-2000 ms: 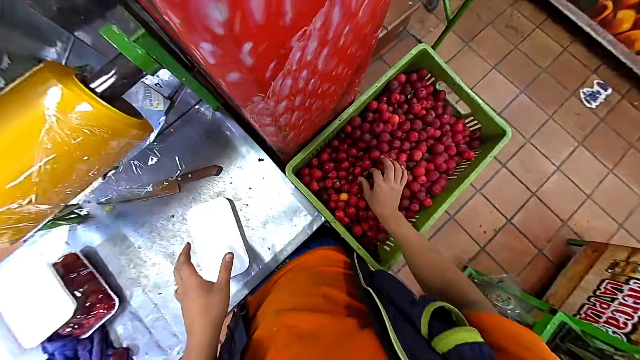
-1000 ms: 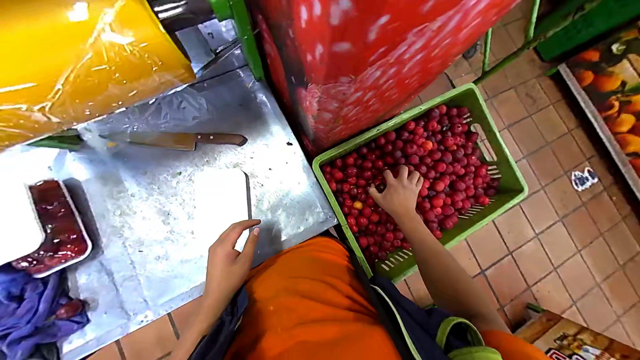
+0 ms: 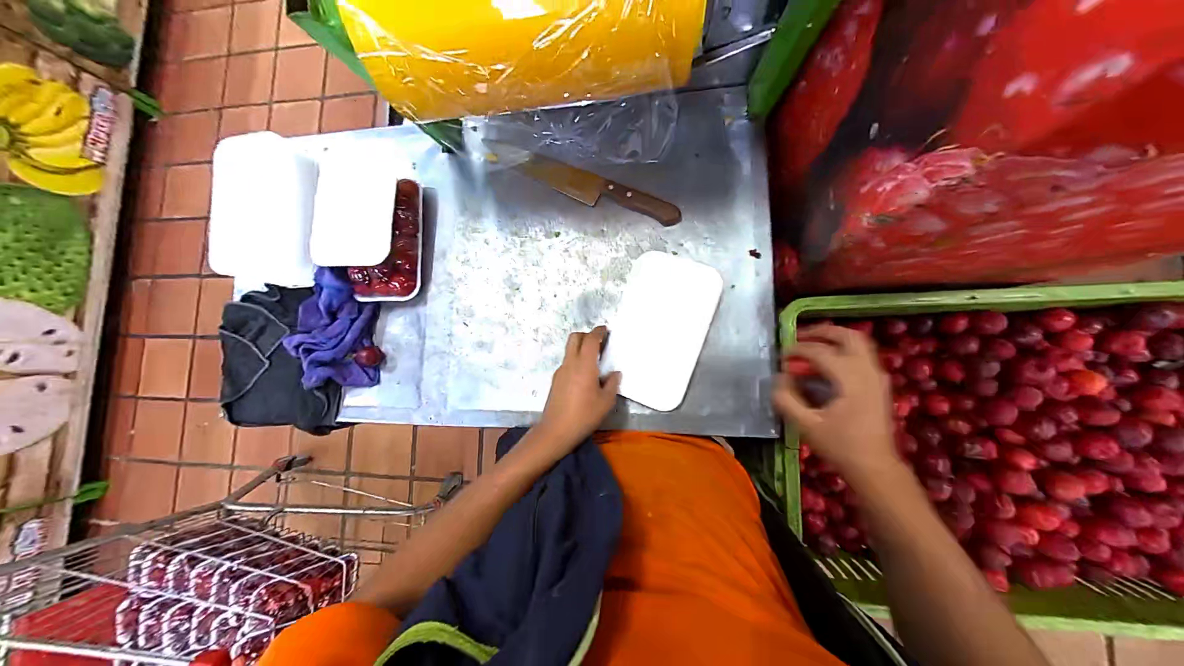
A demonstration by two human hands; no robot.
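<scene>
A white foam tray (image 3: 668, 328) lies bare on the metal table (image 3: 499, 305), its left edge touched by my left hand (image 3: 583, 384). My right hand (image 3: 832, 393), slightly blurred, is over the left rim of a green plastic crate (image 3: 1008, 298) and holds at least one dark red plum (image 3: 814, 388). Red plums (image 3: 1045, 444) fill the crate. Behind the tray lies a knife with a wooden handle (image 3: 640, 202). A wrapped tray of red plums (image 3: 400, 250) sits at the table's left, partly covered by white foam trays (image 3: 353, 213).
A yellow roll with clear plastic film (image 3: 527, 55) spans the table's back. Purple cloth (image 3: 338, 333) with one plum (image 3: 368, 356) and black cloth (image 3: 268, 361) lie at the left corner. A wire shopping cart (image 3: 314, 509) holds packed trays. A red printed panel (image 3: 980, 185) rises behind the crate.
My right hand has come from amid the plums to the crate's left rim, now with fruit in its fingers. My left hand stays beside the white tray. The view has swung left.
</scene>
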